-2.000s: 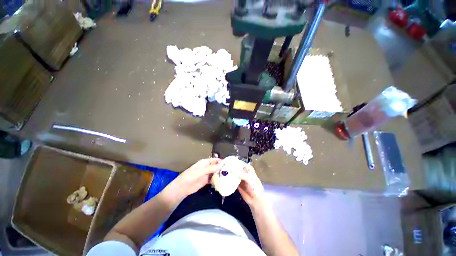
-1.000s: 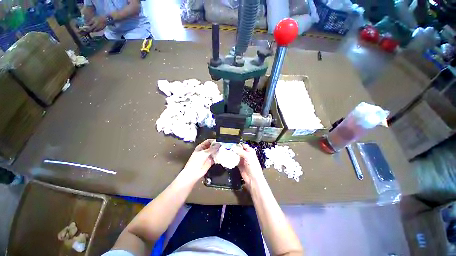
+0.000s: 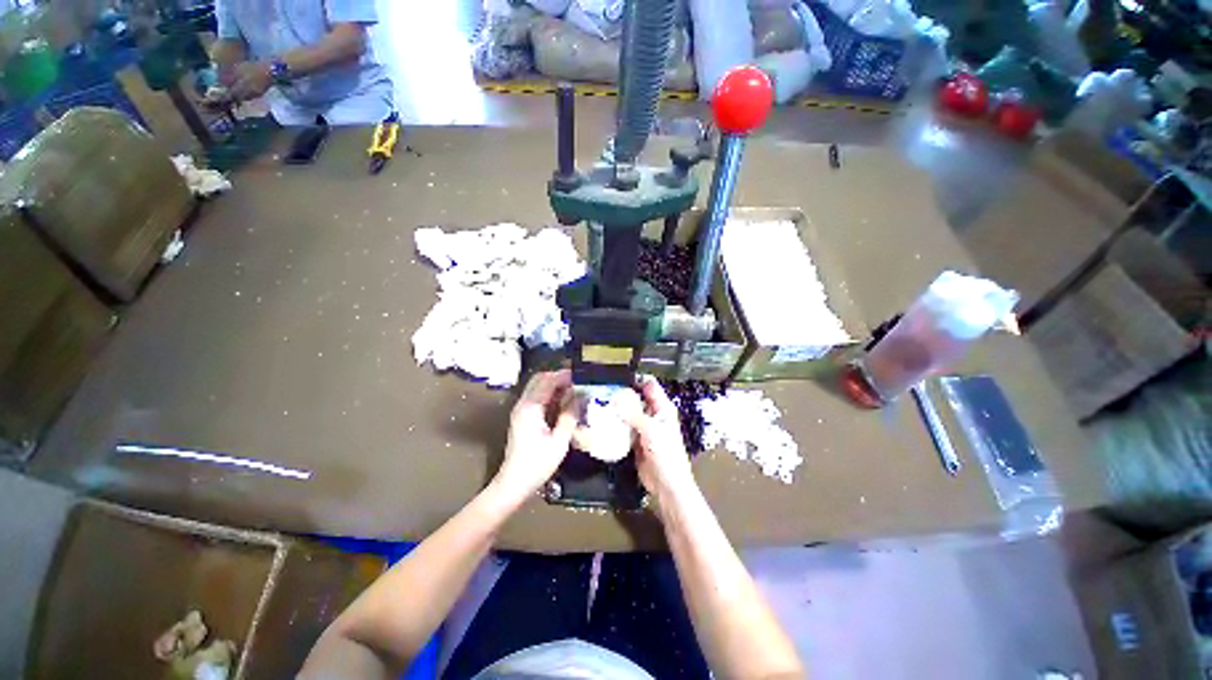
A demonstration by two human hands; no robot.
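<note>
My left hand (image 3: 537, 433) and my right hand (image 3: 657, 432) hold a white plush piece (image 3: 606, 433) between them, under the ram of the dark green hand press (image 3: 610, 326). A small dark spot shows near the top of the piece. The black press base (image 3: 596, 486) shows below the hands. The lever's red ball knob (image 3: 742, 100) is up. Dark shiny pieces (image 3: 691, 415) and a pile of white washers (image 3: 752, 433) lie right of the press. My fingertips are partly hidden by the piece and the ram.
A heap of white plush pieces (image 3: 495, 302) lies left of the press. Behind it stand a box of white bits (image 3: 782, 286) and dark parts. A bottle (image 3: 926, 340) and bagged dark rectangle (image 3: 1000, 428) are right. An open carton (image 3: 157, 573) is lower left. A person (image 3: 301, 60) sits across.
Both hands have stayed at the press with the piece, shifting and turning it slightly. Compared with two seconds ago, the piece has moved forward from the table edge to under the ram.
</note>
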